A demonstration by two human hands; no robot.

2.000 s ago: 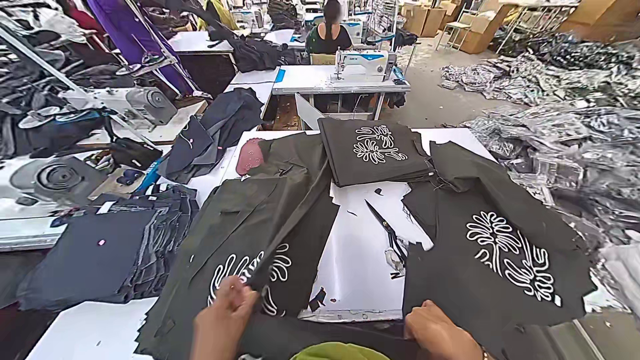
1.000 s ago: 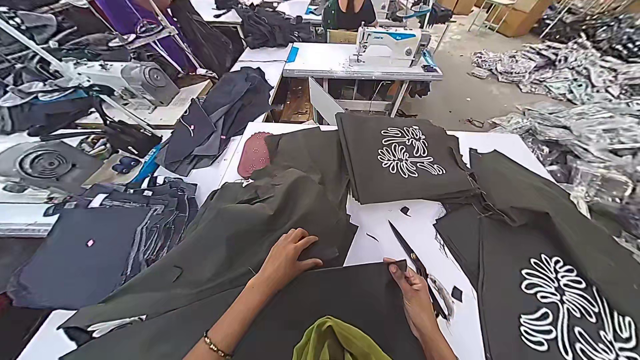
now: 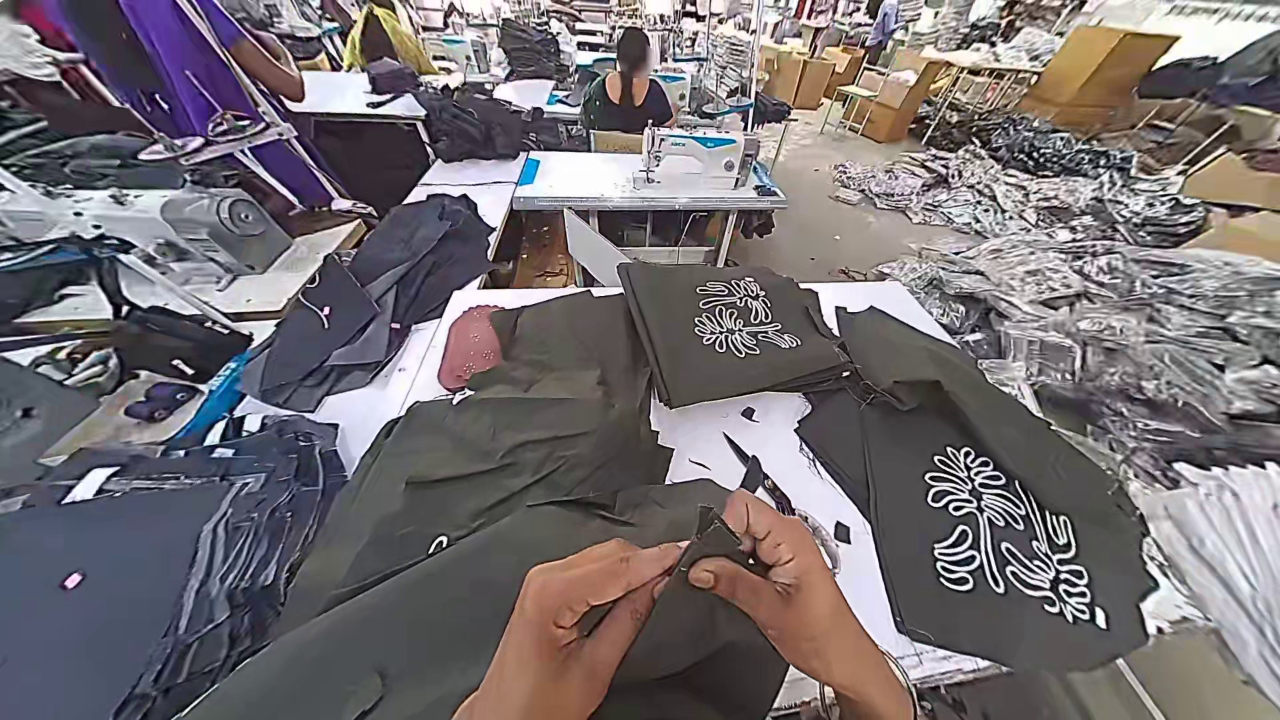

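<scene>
My left hand (image 3: 590,610) and my right hand (image 3: 790,590) meet at one corner of a dark olive fabric panel (image 3: 500,600). Fingertips of both hands pinch the cloth edge, which is folded up between them. Just beyond my right hand, black-handled scissors (image 3: 760,475) lie on the white table, partly hidden by that hand. Behind them sits a folded stack of dark cloth with a white looped design (image 3: 740,335). More dark panels with a similar white design (image 3: 1000,540) lie at the right. A pink dotted cloth (image 3: 470,348) shows at the table's back left.
A pile of dark cut pieces (image 3: 100,570) lies at the left, near a sewing machine (image 3: 200,220). Another sewing machine (image 3: 700,157) stands on a table ahead, with a seated person (image 3: 630,95) beyond. Heaps of wrapped goods (image 3: 1100,310) cover the floor at the right.
My hands were apart on the cloth and have come together at its corner. The olive panel now covers the left printed design seen two seconds ago.
</scene>
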